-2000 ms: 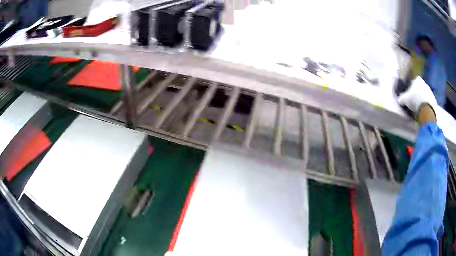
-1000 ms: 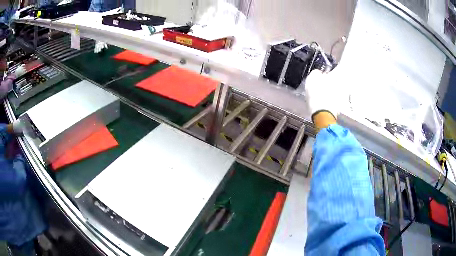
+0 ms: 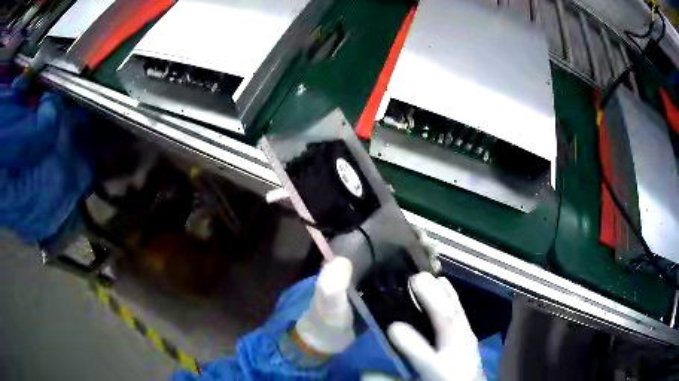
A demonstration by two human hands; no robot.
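An end panel with two black fans (image 3: pixel 342 186) is held tilted in front of the conveyor edge, its fan side facing me. My left hand (image 3: pixel 331 301), in a white glove, grips the panel's lower left edge. My right hand (image 3: pixel 439 320), also gloved, lies with its fingers on the lower fan and partly hides it. A small white piece sticks out at the panel's upper left edge; I cannot tell what it is. Behind the panel, a silver-white unit chassis (image 3: pixel 476 82) lies with its open slot facing me and a green circuit board inside.
More chassis lie on the green line, one at left (image 3: pixel 216 37) and one at far right (image 3: pixel 648 164), with red pads (image 3: pixel 389 74) beside them. A silver edge rail (image 3: pixel 506 271) runs across. A black cord hangs at right. Another person's blue sleeve (image 3: pixel 45 156) is at left.
The view has turned down to the line's front edge. My right hand has come back from the fans on the rear shelf. A fan panel is now in both hands; my left hand has come into view.
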